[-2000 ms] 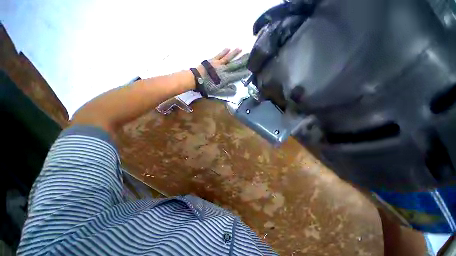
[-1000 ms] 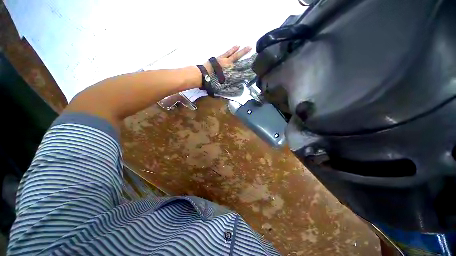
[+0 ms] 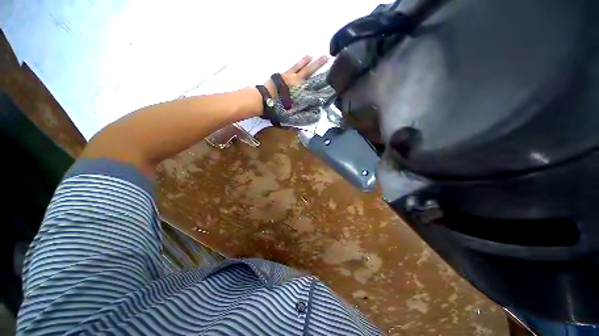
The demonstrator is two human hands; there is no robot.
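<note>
The white fabric lay (image 3: 171,52) fills the upper left and middle of the view. My left hand (image 3: 299,95), in a grey chain mesh glove with dark straps, lies on the lay's edge with its fingers apart. The dark motor housing of the cutting machine (image 3: 486,111) fills the right side, very close to the camera. Its grey base plate (image 3: 347,156) rests on the table just below my left hand. The blade is hidden behind the housing and hand. My right hand is not in view.
The worn brown wooden table (image 3: 263,190) runs between the lay and my striped shirt. A small irregular scrap (image 3: 234,134) lies at the lay's edge, below my left wrist. Something blue shows at the lower right edge. A dark area lies at the far left.
The motor housing looks larger and lower in the picture than two seconds ago. My left hand and the base plate stay in nearly the same place, and the fingers remain apart.
</note>
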